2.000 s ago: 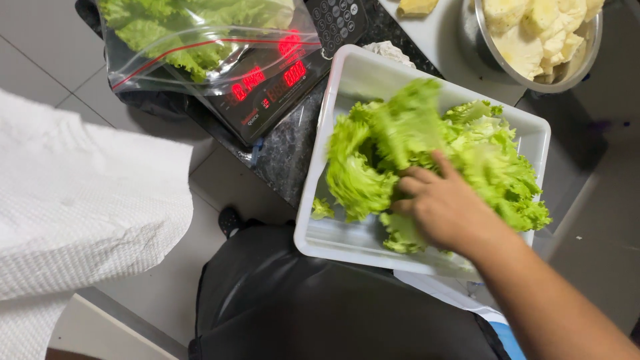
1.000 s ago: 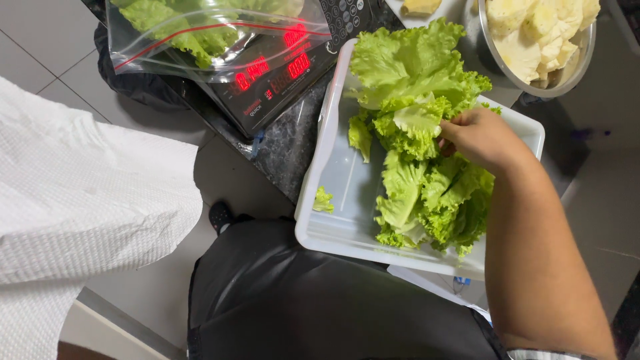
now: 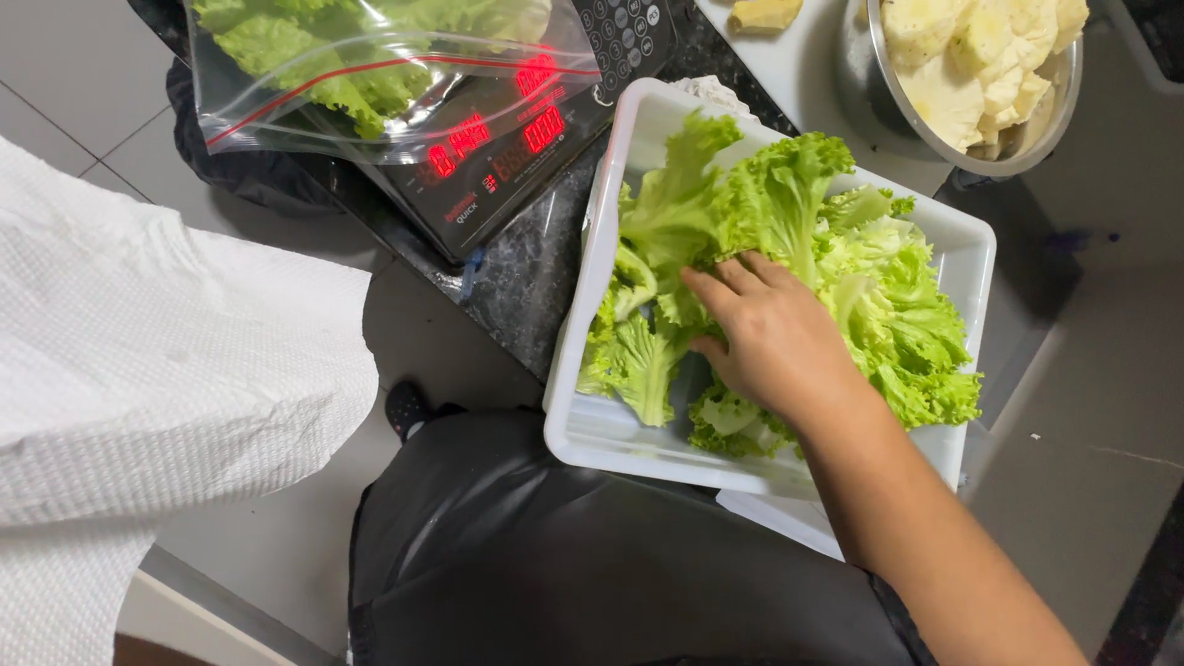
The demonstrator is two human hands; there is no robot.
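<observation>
My right hand [image 3: 772,333] reaches into a white plastic tub [image 3: 638,458], its fingers spread among curly green lettuce leaves [image 3: 902,314]. The fingertips touch leaves near the tub's middle; whether they grip one cannot be told. At the left, white textured paper towels [image 3: 166,351] hang large in view, and whatever holds them is hidden. My left hand does not show. Up on a black digital scale [image 3: 481,185] with red lit digits lies a clear zip bag [image 3: 277,102] with lettuce inside.
A metal bowl [image 3: 1068,120] of peeled, pale yellow pieces stands at the upper right beside a yellow piece [image 3: 766,14] on a white surface. The dark stone counter [image 3: 532,268] has its edge near the tub. A sink basin [image 3: 1027,277] lies right of the tub.
My right hand has moved left and down from the tub's right side. The lettuce, bunched toward the middle and right a second ago, now spreads across to the tub's left side.
</observation>
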